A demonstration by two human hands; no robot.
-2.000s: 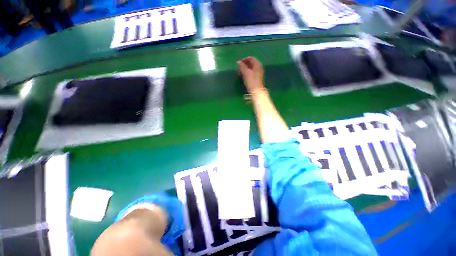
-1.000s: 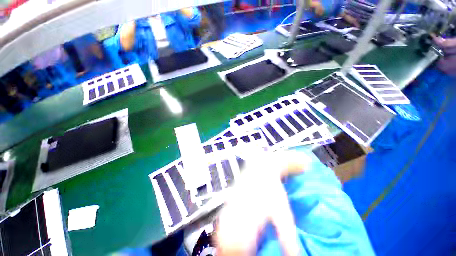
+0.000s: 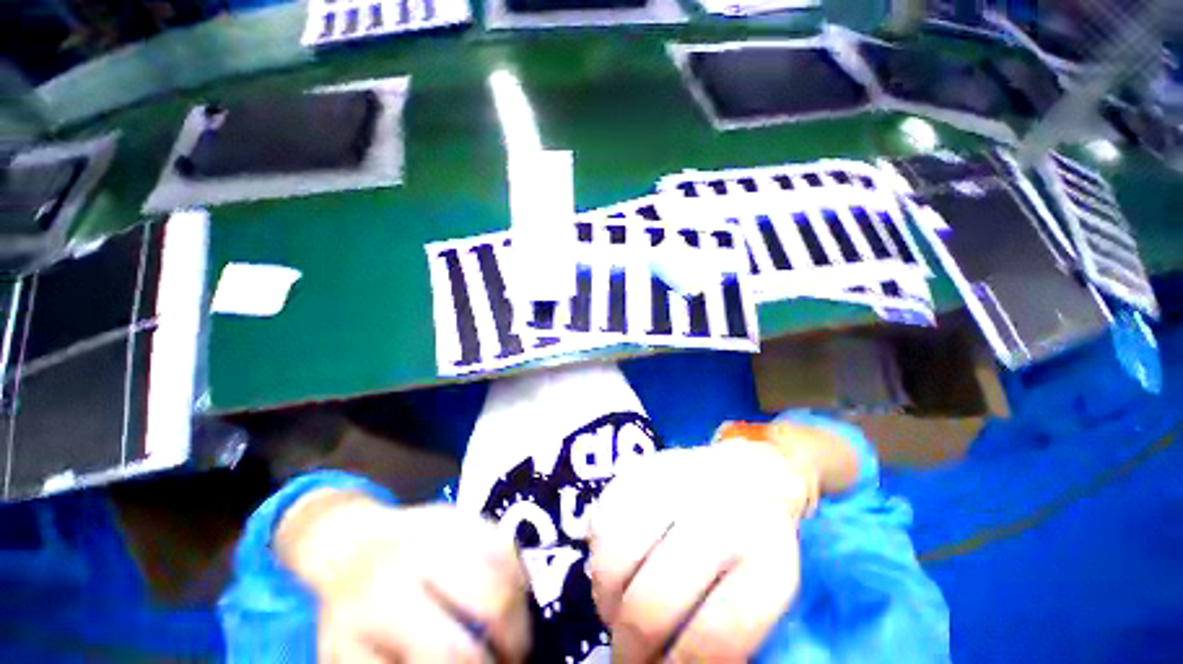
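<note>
My left hand point(image 3: 422, 590) and my right hand point(image 3: 701, 551) are low in front of my body, side by side, not touching. Both are curled into fists, overexposed, with fingertips hidden; I see nothing held. Between and behind them is black-and-white patterned cloth point(image 3: 551, 486). Beyond the hands, at the green bench's front edge, lies a die-cut adhesive sheet point(image 3: 599, 296) with long black strips. A plain white release liner point(image 3: 542, 214) lies across its left part and sticks out past its far edge. More die-cut sheets point(image 3: 830, 240) overlap at the right.
Large black die-cut sheets lie at left point(image 3: 91, 318) and right point(image 3: 1018, 266). A small white paper point(image 3: 254, 288) lies at left. Black device units lie on foam at far left point(image 3: 279, 136) and far right point(image 3: 778, 81). An open cardboard box point(image 3: 928, 435) is below the bench edge at right.
My right hand has come back from over the sheets to near my body. My left hand now shows beside it. The view has tilted down, showing patterned cloth and boxes.
</note>
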